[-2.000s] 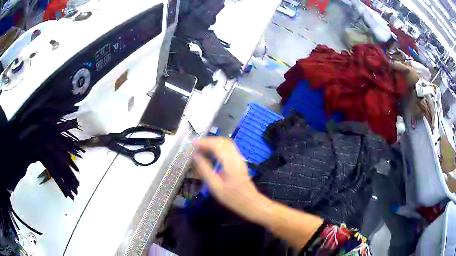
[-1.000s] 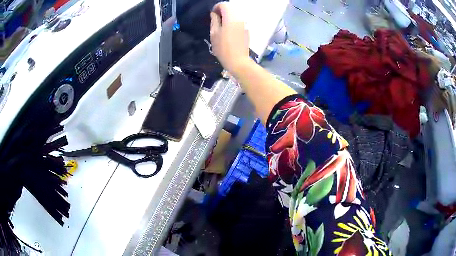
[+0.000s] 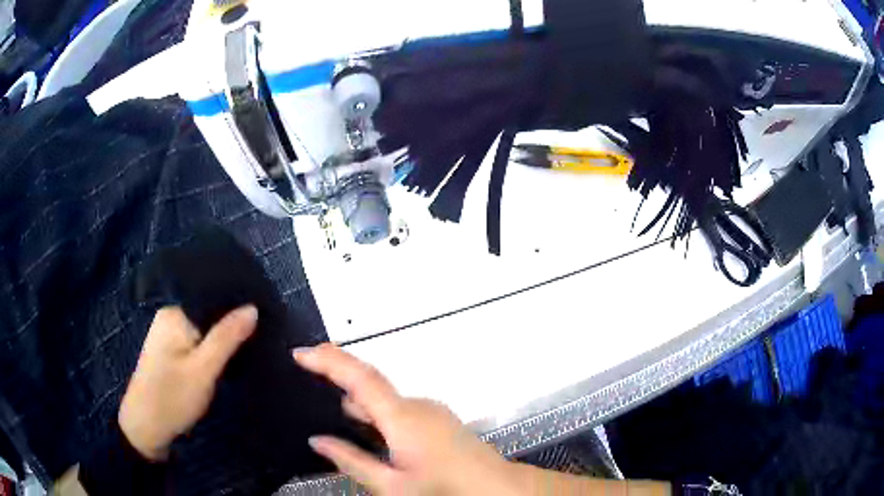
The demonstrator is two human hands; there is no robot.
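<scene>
My left hand grips a bunched dark cloth piece at the lower left, its thumb on top. My right hand holds the same piece from the right, its thumb and fingers around the dark fabric. The piece lies over the large checked dark cloth, which covers the left side of the table. The needle area of the white sewing machine is just above the hands, with a grey-blue cylinder beside it. The cloth parts under my fingers are hidden.
Black fringed strips hang around the machine arm. Yellow snips lie behind them. Black-handled shears and a dark flat rectangle, perhaps a phone, lie at the right. A measuring tape runs along the front edge. A blue crate stands beyond it.
The view has swung left from the table's right end to the needle area. My right hand has come back from the far right end onto the dark cloth. My left hand has come into view.
</scene>
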